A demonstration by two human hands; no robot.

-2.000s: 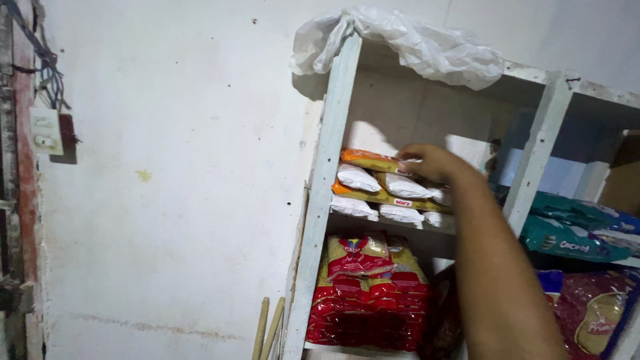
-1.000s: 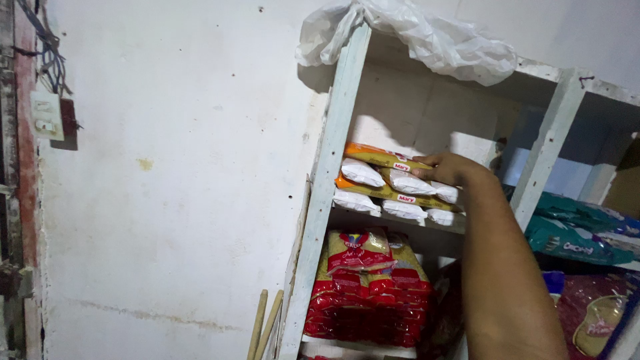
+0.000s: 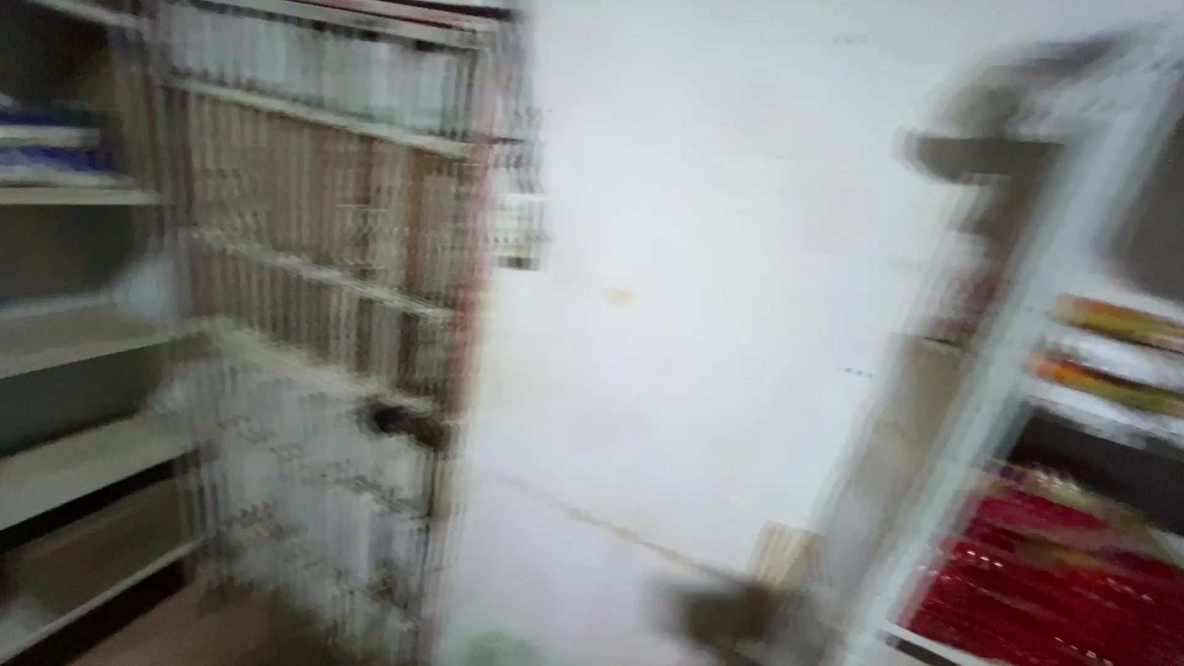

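Neither of my hands is in view. The picture is strongly blurred. At the right edge, orange, yellow and white packets (image 3: 1119, 370) lie stacked on a shelf. Below them, red plastic packets (image 3: 1045, 573) fill a lower shelf. Both stacks stand behind the pale upright post (image 3: 1008, 324) of the shelving unit. What either hand holds cannot be seen.
A white wall (image 3: 684, 388) fills the middle, with a light switch (image 3: 518, 227) at its left. Further left is a barred metal door (image 3: 324, 231). Shelves (image 3: 74, 342) stand at the far left. A dark blurred object (image 3: 721, 606) is low near the shelving.
The view has swung left. My hand, which touched the orange and yellow packets in both earlier frames, is out of view now.
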